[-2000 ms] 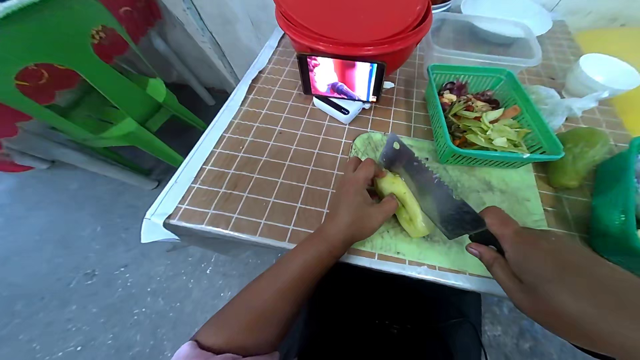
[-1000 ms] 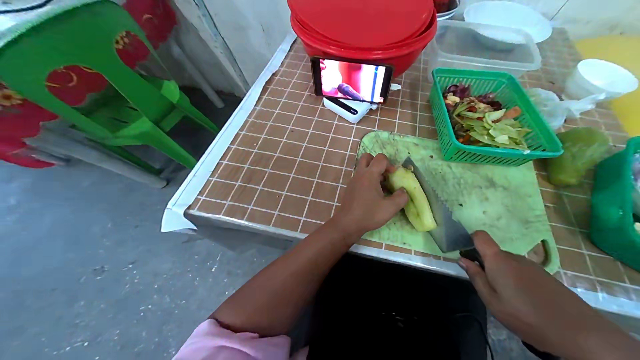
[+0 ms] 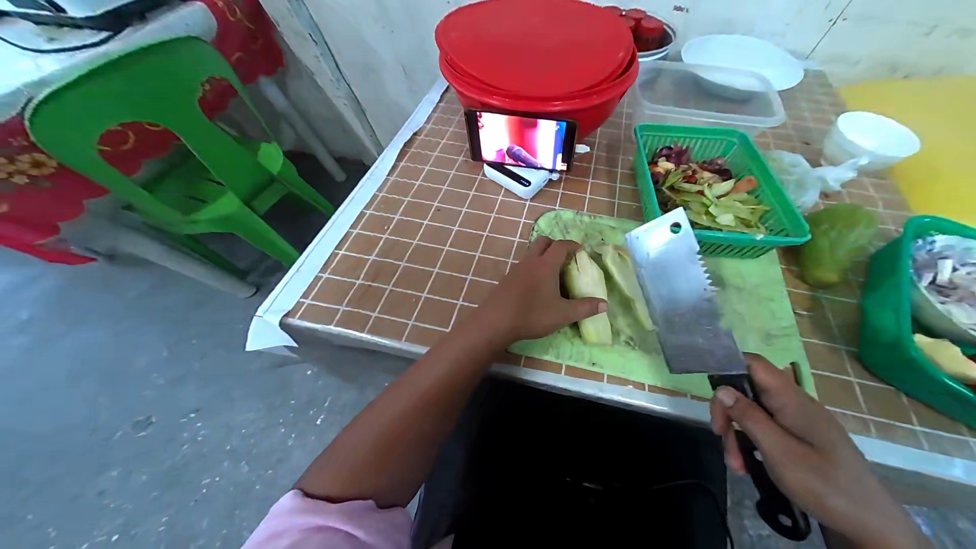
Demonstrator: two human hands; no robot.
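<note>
My left hand (image 3: pixel 545 293) grips a pale, peeled vegetable piece (image 3: pixel 587 297) on the green cutting board (image 3: pixel 751 305), its fingers behind the piece and its thumb across the front. Just to the right lies a second pale piece (image 3: pixel 627 284), apart from the first. My right hand (image 3: pixel 781 427) is closed on the black handle of a cleaver (image 3: pixel 679 297) with a serrated back edge. The wide blade is tilted over the board, right of both pieces, and touches neither. Part of the board is hidden behind the blade.
Behind the board stand a green basket (image 3: pixel 785 221) of peelings and a phone (image 3: pixel 521 142) on a white device (image 3: pixel 518 180). A green vegetable (image 3: pixel 837 242) and a green container (image 3: pixel 884 320) are at right. A red lidded tub (image 3: pixel 534 53) stands at the back, a green chair (image 3: pixel 145 145) at left.
The pale vegetable, one piece against the blade a second ago, now shows as two separate pieces. The cleaver has come away from it to the right. My left hand remains on the left piece.
</note>
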